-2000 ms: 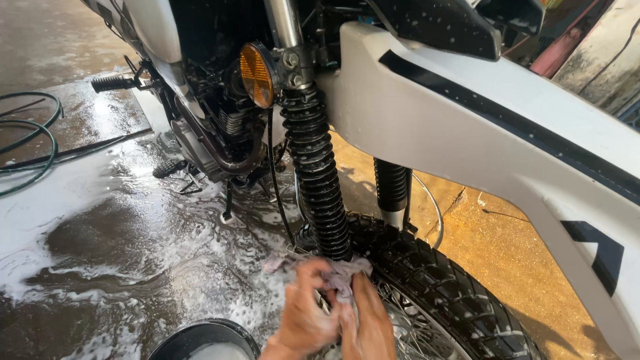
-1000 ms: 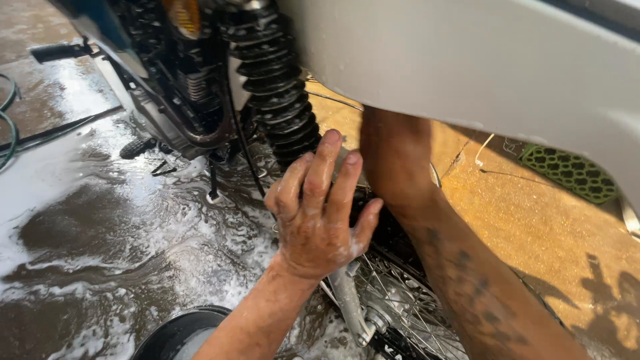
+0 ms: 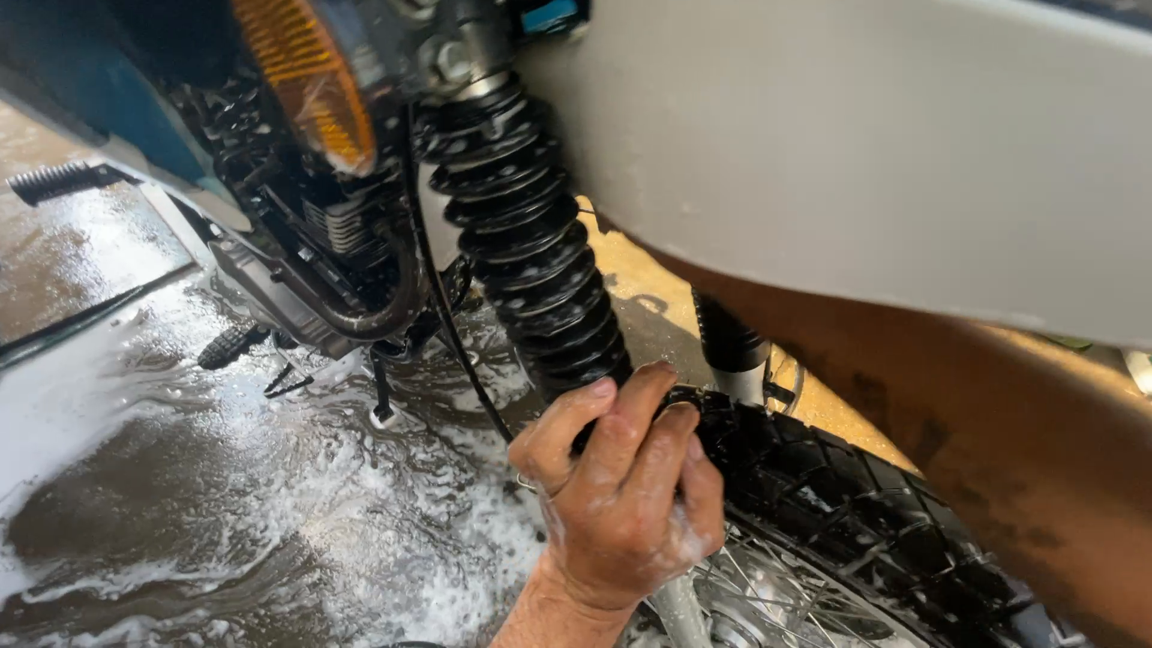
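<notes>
My left hand point(image 3: 630, 486), wet with suds, curls its fingers around the bottom of the black rubber fork boot point(image 3: 531, 243), just above the front wheel. No cloth shows in it. My right forearm point(image 3: 945, 405) reaches in under the motorcycle's white front fender point(image 3: 864, 153), over the knobby front tire point(image 3: 837, 495); the right hand itself is hidden behind the fender. Flecks of foam cling to the boot's ribs. A black cable point(image 3: 436, 270) runs down beside the boot.
An orange reflector point(image 3: 310, 85) is fixed beside the upper fork. The second fork leg point(image 3: 733, 351) stands behind the tire. Wheel spokes point(image 3: 792, 585) show at the bottom. A footpeg point(image 3: 63, 183), engine parts and the exhaust pipe point(image 3: 378, 315) are at left, above foamy wet ground point(image 3: 297, 531).
Two seconds ago both hands were together on a cloth at the boot's bottom. Since then my right arm has gone under the fender, and my left hand has closed around the boot. The view has moved closer.
</notes>
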